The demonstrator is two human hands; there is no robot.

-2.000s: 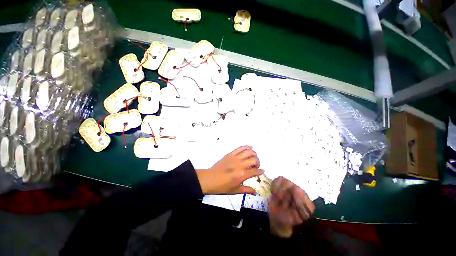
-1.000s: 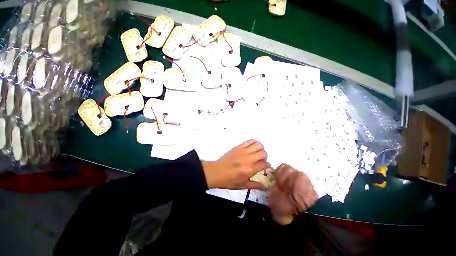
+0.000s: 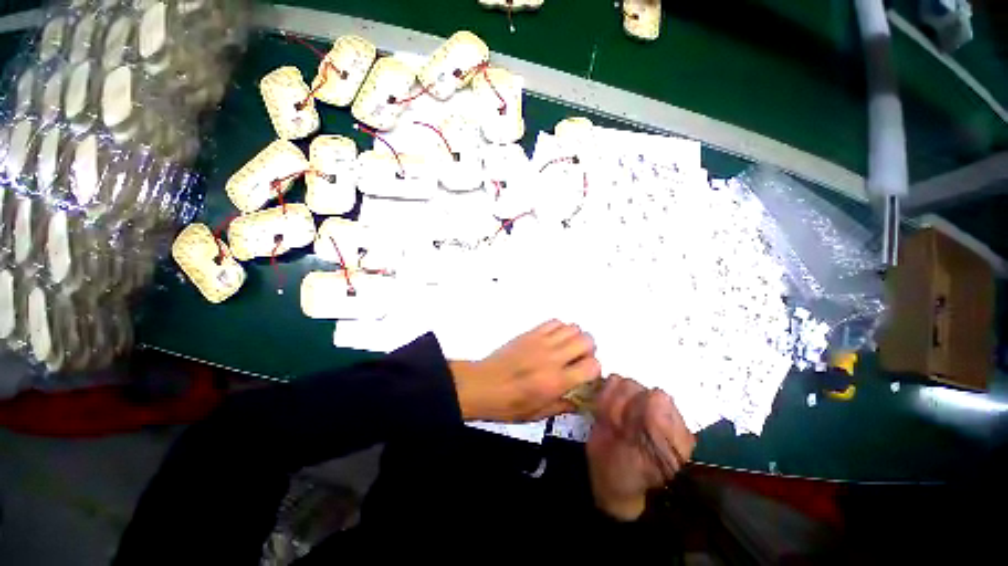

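My left hand (image 3: pixel 528 374) is closed around a cream housing (image 3: pixel 581 395), of which only a small part shows between my hands. My right hand (image 3: pixel 639 433) touches the housing with its fingertips and has a thin dark tool, possibly tweezers, along its fingers. Both hands are over the near edge of the bright white label sheets (image 3: pixel 663 299). More cream housings (image 3: pixel 273 232) with thin red and dark wires lie on and to the left of the sheets. What my right fingertips do on the housing is hidden.
Clear blister trays (image 3: pixel 83 166) with cream units are stacked at far left. A crumpled plastic bag (image 3: pixel 812 249), a yellow and black item (image 3: pixel 842 376) and an open cardboard box (image 3: pixel 940 310) lie right. The green conveyor (image 3: pixel 707 77) beyond the pale rail carries two units. A grey frame post stands at upper right.
The view has shifted, so the bench sits higher. My left hand now covers more of the housing, and my right hand has turned a little against it. The belt units have moved rightward.
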